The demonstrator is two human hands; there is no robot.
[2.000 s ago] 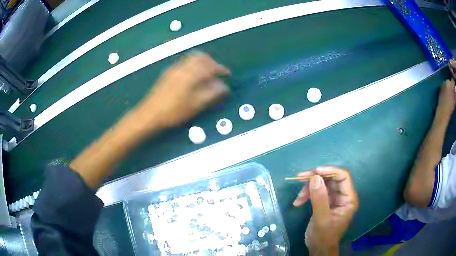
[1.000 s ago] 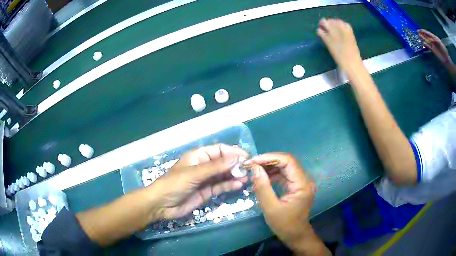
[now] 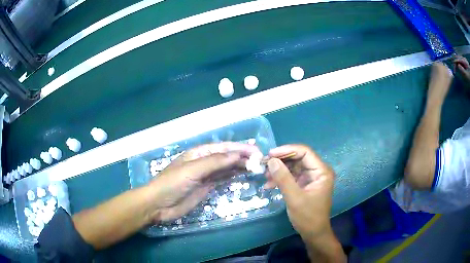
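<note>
My left hand (image 3: pixel 190 180) holds a round white plastic piece (image 3: pixel 254 163) in its fingertips above the clear parts tub (image 3: pixel 206 230). My right hand (image 3: pixel 309 190) grips a thin tan pick (image 3: pixel 283 157) between thumb and forefinger, with its near end at the white piece. The fingertips of both hands meet around the piece, so the exact contact is hard to see. The tub holds many tiny white and shiny bits, partly hidden under my left hand.
White pieces (image 3: pixel 251 82) stand on the green conveyor (image 3: pixel 170 97), several more in a row at its left. A second tub (image 3: pixel 19 205) holds white pieces. A pale guide rail (image 3: pixel 330 93) borders the belt. At right are another person's arm (image 3: pixel 423 138) and a blue tray (image 3: pixel 420 25).
Since the oldest frame my left hand has come back from over the belt and taken hold of a white piece. The neighbour's hand reached over the belt, then drew back. The belt pieces have shifted.
</note>
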